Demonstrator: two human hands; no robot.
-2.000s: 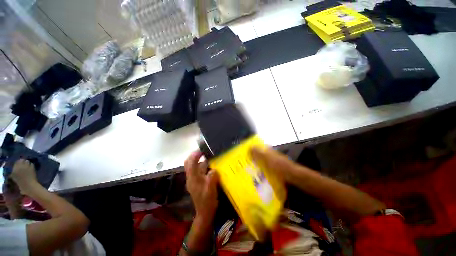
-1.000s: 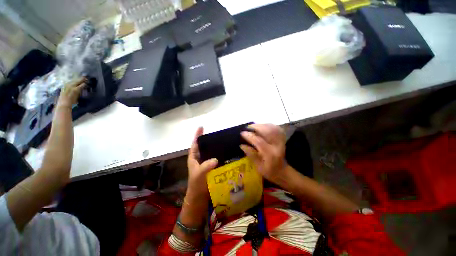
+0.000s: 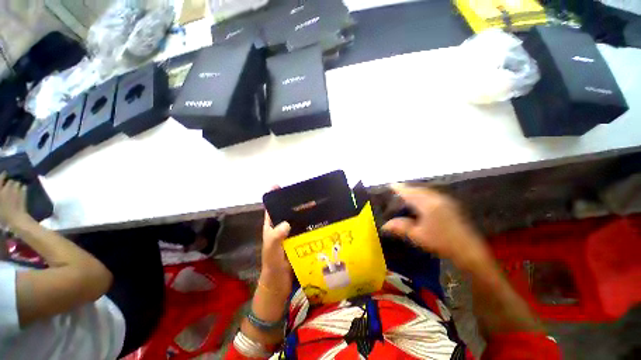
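Observation:
A yellow packaging sleeve with an earphone picture and lettering is around the lower part of a black gift box. The box's upper part sticks out of the sleeve, with a dark flap or edge at its right corner. My left hand grips the box and sleeve from the left side, thumb on the front. My right hand is off the box to its right, blurred, with fingers apart and nothing seen in it.
Closed black boxes stand on the white table. More boxes, a bagged pale item and yellow sleeves are at right. Open boxes with insert trays line the left. A co-worker's arm is at far left.
My right hand has left the box and moved right. The box now sits tilted upright, showing its lettered face above the sleeve. The co-worker's hand has moved back from the insert trays.

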